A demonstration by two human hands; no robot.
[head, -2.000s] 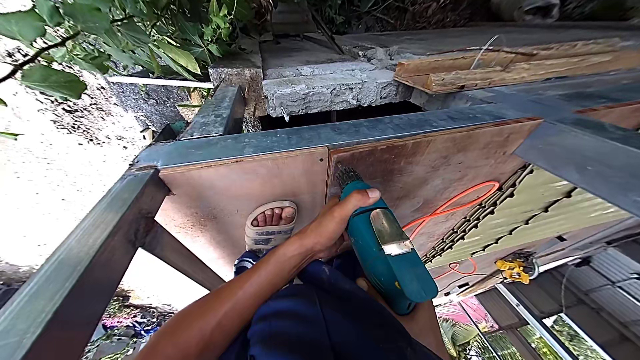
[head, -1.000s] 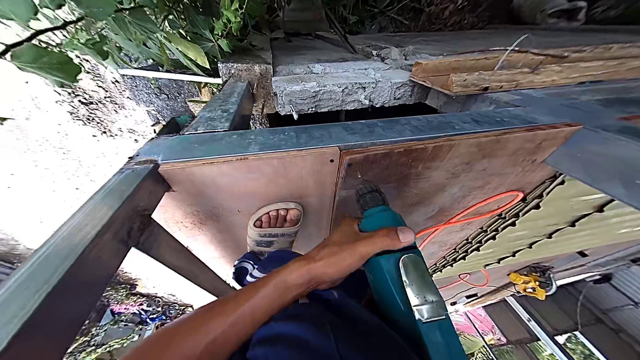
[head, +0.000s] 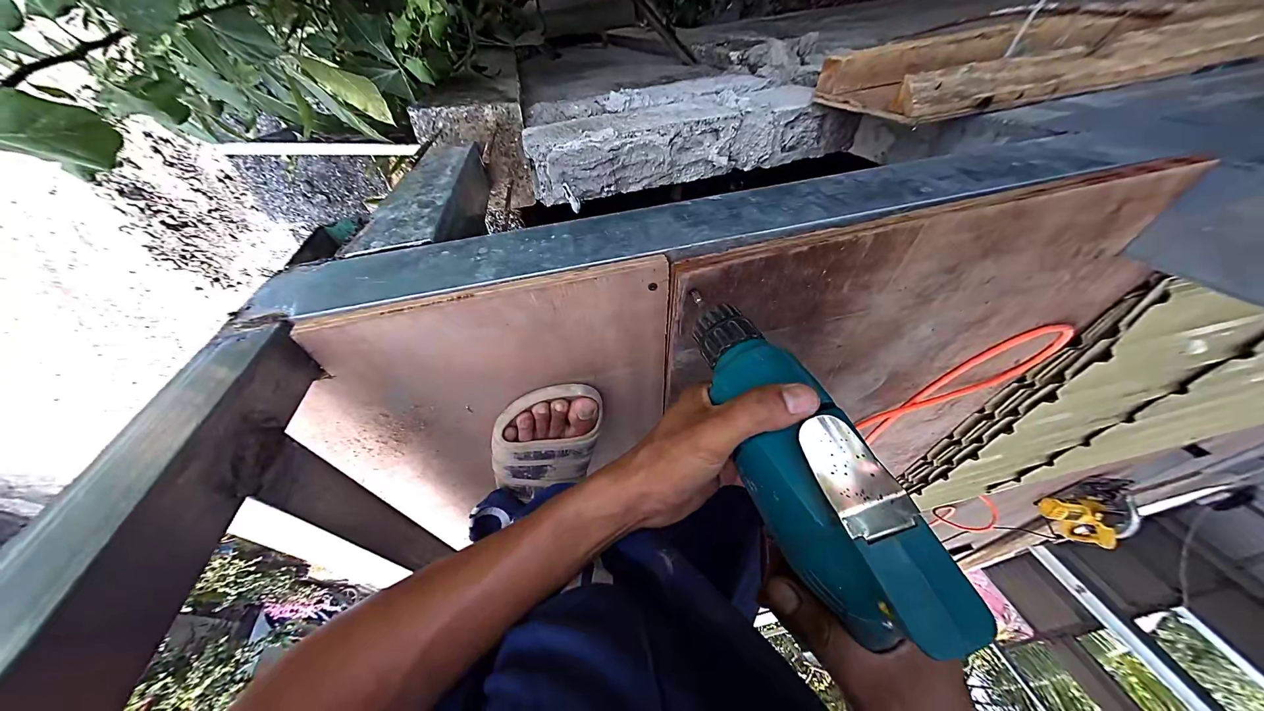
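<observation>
A teal power drill (head: 810, 474) points up and left, its black chuck (head: 724, 331) and bit near the corner of the darker plywood panel (head: 889, 286). Around the front of the drill body is my left hand (head: 731, 434), its thumb on top. Below the drill's rear end, my right hand (head: 839, 632) is wrapped at the handle, mostly hidden under the tool. A lighter plywood panel (head: 425, 355) adjoins at a seam, with a dark screw hole near its corner. My sandalled foot (head: 548, 434) rests on this lighter panel.
A metal beam (head: 612, 232) runs along the panels' far edge, with a dark gap and broken concrete (head: 681, 138) beyond. Wooden boards (head: 1037, 74) lie at upper right. An orange cord (head: 968, 380) crosses the darker panel. Open drops show beside the metal frame (head: 148, 474) at left.
The drill and both hands have shifted; the bit now sits nearer the panel's corner by the seam than one second ago. The foot has stayed on the lighter panel.
</observation>
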